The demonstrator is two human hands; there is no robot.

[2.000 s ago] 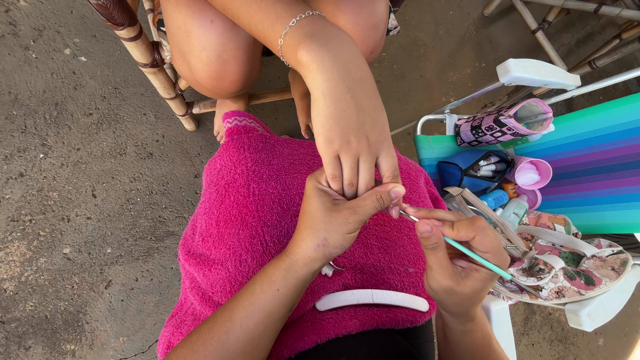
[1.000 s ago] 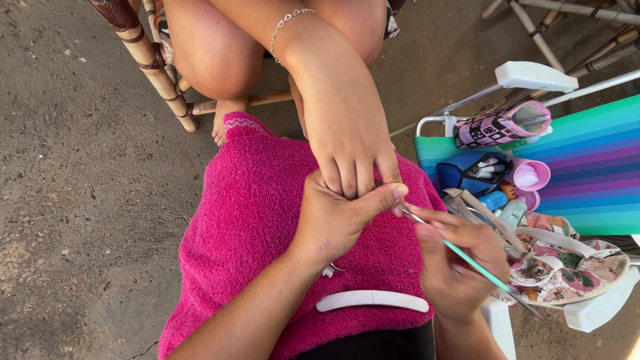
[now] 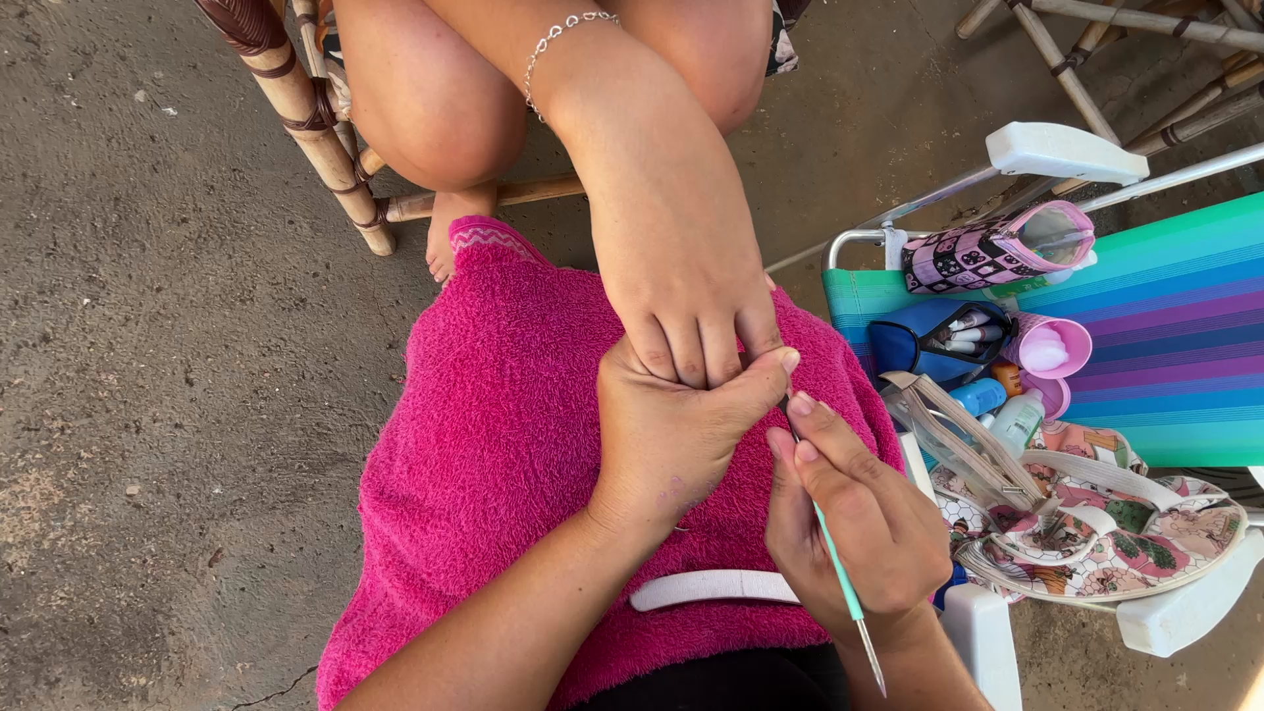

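My left hand (image 3: 676, 425) grips the fingers of another person's hand (image 3: 681, 237), which reaches in from the top and wears a silver chain bracelet (image 3: 543, 49). Between the fingertips of my right hand (image 3: 859, 504) is a thin manicure tool (image 3: 837, 563) with a mint-green handle and metal ends. Its upper tip lies by my left thumb, at the other person's fingers; the exact contact is hidden. Under the hands a pink towel (image 3: 494, 395) covers my lap. A white curved nail file (image 3: 716, 589) rests on it, partly behind my right hand.
At right stands a striped folding chair (image 3: 1175, 365) with a checked pouch (image 3: 973, 259), a blue case (image 3: 904, 341), a pink cup with cotton (image 3: 1062, 346), small bottles and a patterned bag (image 3: 1136, 533). The other person's knees and a bamboo chair (image 3: 306, 118) are at the top.
My right hand has turned, and the green-handled tool now points more steeply down, its lower end nearer to my right wrist. My left hand keeps its hold on the other person's fingers.
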